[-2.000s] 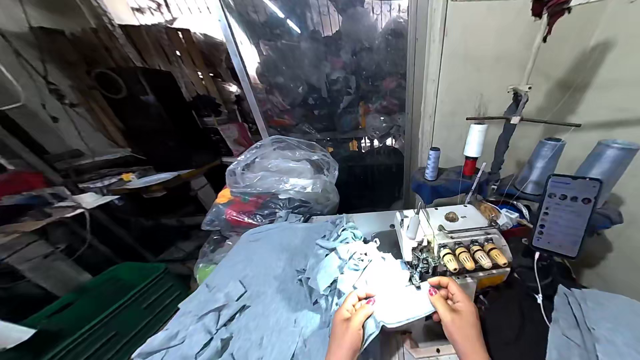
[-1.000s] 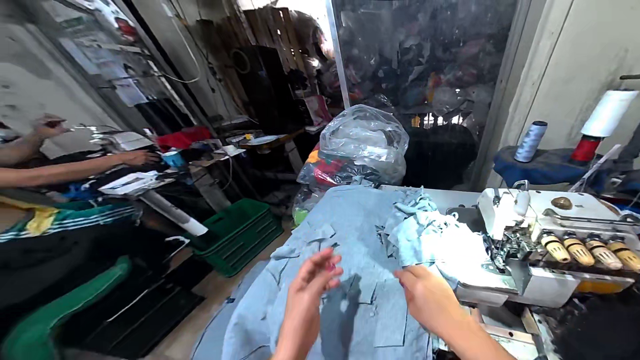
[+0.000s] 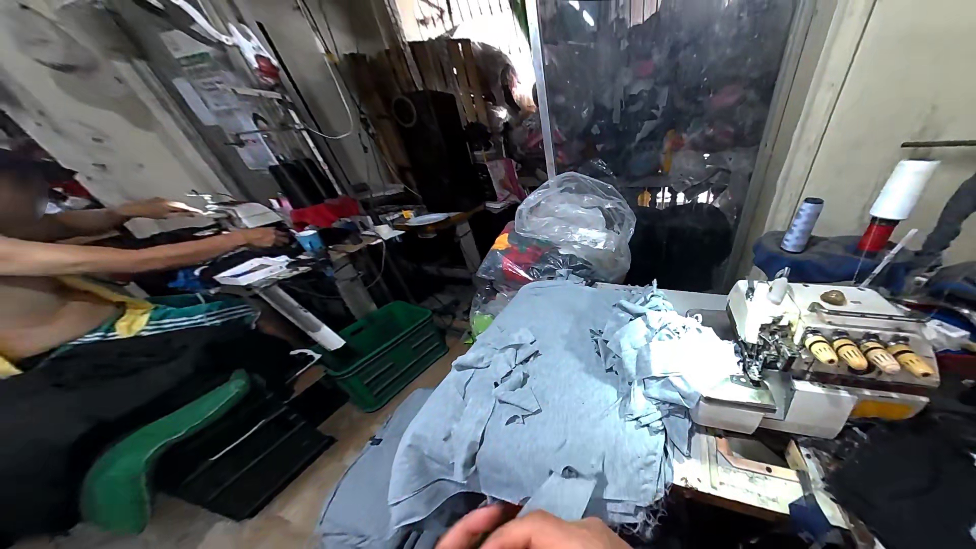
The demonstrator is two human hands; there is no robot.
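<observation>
At the bottom edge in the head view, my right hand (image 3: 560, 530) is partly cut off, its fingers on the near end of a small light blue cloth piece (image 3: 568, 494). Blurred fingers beside it may belong to my left hand; the frame does not settle this. Larger light blue fabric (image 3: 557, 381) covers the table under and beyond the piece. A heap of pale blue cloth pieces (image 3: 648, 351) lies on the fabric's right side, against the overlock sewing machine (image 3: 839, 328).
Thread cones (image 3: 903, 191) stand behind the machine. Clear plastic bags (image 3: 576, 229) of cloth sit beyond the table. A green plastic crate (image 3: 389, 354) is on the floor at left. Farther left, a person's arms (image 3: 137, 255) reach over another work table.
Both hands held pale cloth by the machine two seconds ago, then were apart over the fabric. Now only fingers show at the bottom edge. The view has swung left.
</observation>
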